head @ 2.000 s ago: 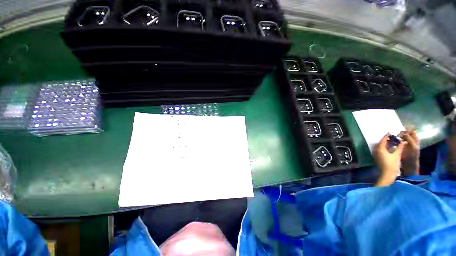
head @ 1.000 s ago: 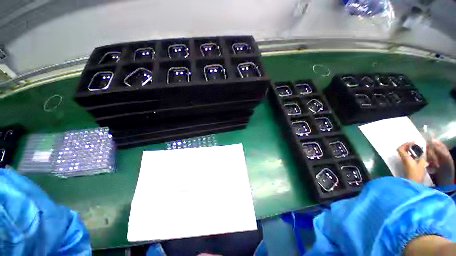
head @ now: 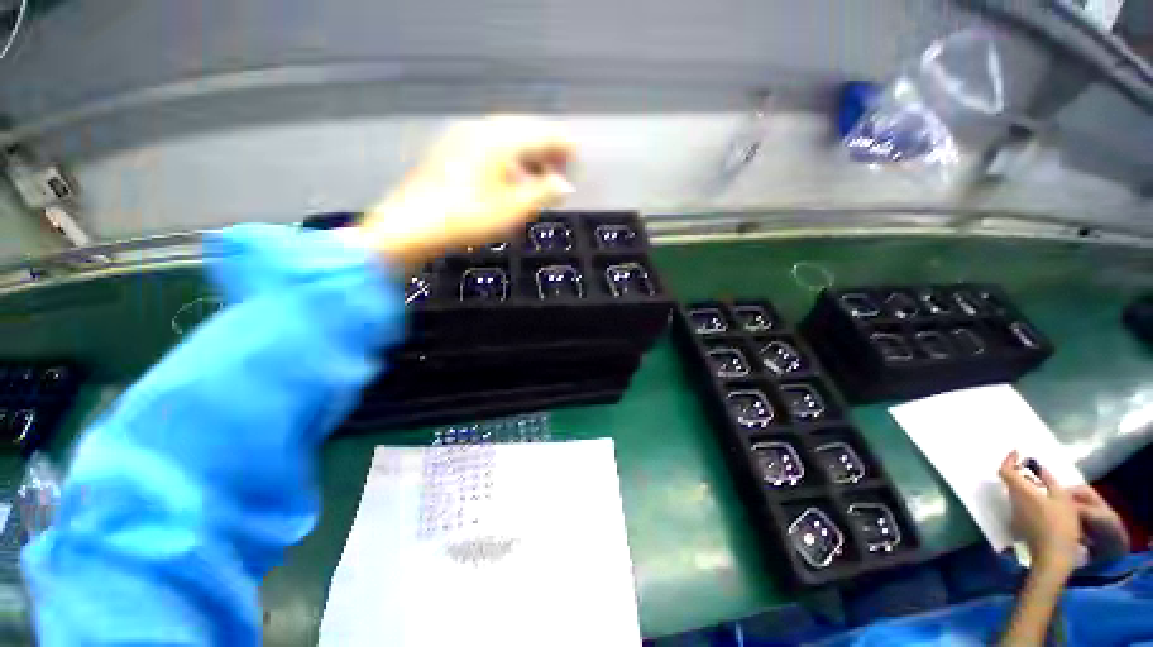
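My left hand [head: 487, 183] reaches in from the left in a blue sleeve, over the tall stack of black foam trays [head: 544, 331]. It is blurred, with its fingers curled; a small pale spot shows at the fingertips, and I cannot tell whether it is something held. The top tray's pockets hold dark cases with bright outlines; my forearm hides its left part. A white sheet [head: 556, 569] lies in front of the stack, with a pile of tiny dark specks [head: 481, 550] and rows of specks. My right hand is out of view.
A single foam tray of cases [head: 799, 442] stands right of the sheet, another tray block [head: 929, 341] beyond it. Another person's hands [head: 1056, 506] hold a small dark part over a second white sheet [head: 986, 442]. A plastic bag [head: 904, 126] hangs on the wall.
My left arm has risen from the lower left and now stretches over the tray stack. The view has tilted up, showing more wall. Specks now show on the sheet.
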